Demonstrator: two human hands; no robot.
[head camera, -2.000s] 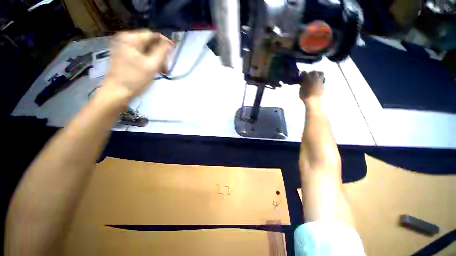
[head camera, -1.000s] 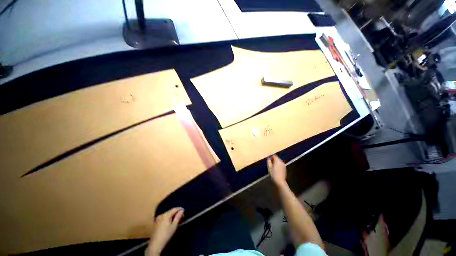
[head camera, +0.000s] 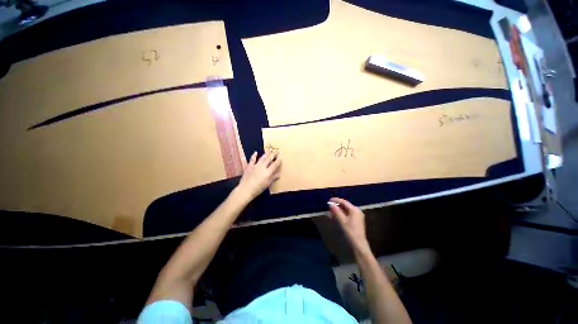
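Observation:
My left hand (head camera: 260, 173) lies flat with spread fingers on the left end of the lower right card pattern (head camera: 393, 149), over the dark gap. My right hand (head camera: 348, 217) is at the table's front edge, fingertips pinched on a small white piece, perhaps chalk (head camera: 333, 203). Dark fabric (head camera: 304, 201) shows under and between the patterns. A large upper right card pattern (head camera: 304, 69) and more tan card patterns on the left (head camera: 127, 152) lie on it. A clear pinkish ruler (head camera: 225, 130) lies across the right end of the left patterns.
A grey metal weight (head camera: 393, 70) sits on the upper right pattern. Red and white items and papers (head camera: 535, 82) lie at the table's right end. The table's front edge (head camera: 405, 201) runs just before my body. A metal object (head camera: 28, 14) shows at the far left corner.
My left hand has moved from the front edge up and right onto the lower right pattern's end. My right hand stays near the front edge. The view has turned, and the cutting machine's base has left it.

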